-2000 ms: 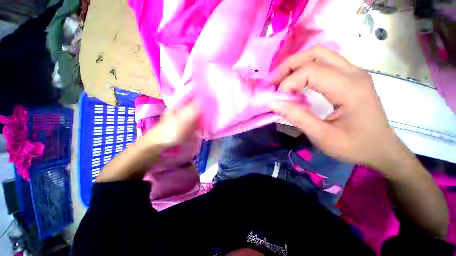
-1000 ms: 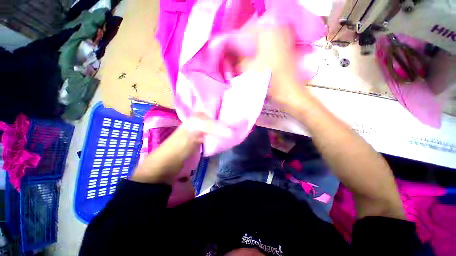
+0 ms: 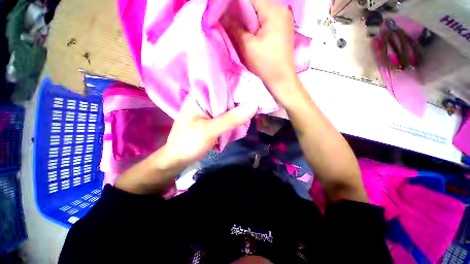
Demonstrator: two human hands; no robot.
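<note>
A garment piece point(image 3: 170, 56) in light pink and hot pink hangs bunched in front of me, over the table's front edge and left of the sewing machine's needle area. My left hand point(image 3: 198, 129) grips its lower part, thumb on top of the cloth. My right hand point(image 3: 265, 49) is higher up and holds a fold of the same cloth; its fingertips are hidden in the fabric.
The sewing machine head point(image 3: 438, 41) is at the upper right. Bronze-handled shears point(image 3: 397, 49) lie on a light pink cut piece point(image 3: 409, 95). A blue basket point(image 3: 72, 134) with folded pink pieces point(image 3: 134, 131) stands at left. Hot pink cloth point(image 3: 417, 206) lies at lower right.
My right hand has moved from the cloth's lower edge up to its upper part. The left hand still holds the lower part. The view has shifted, showing the shears and machine head.
</note>
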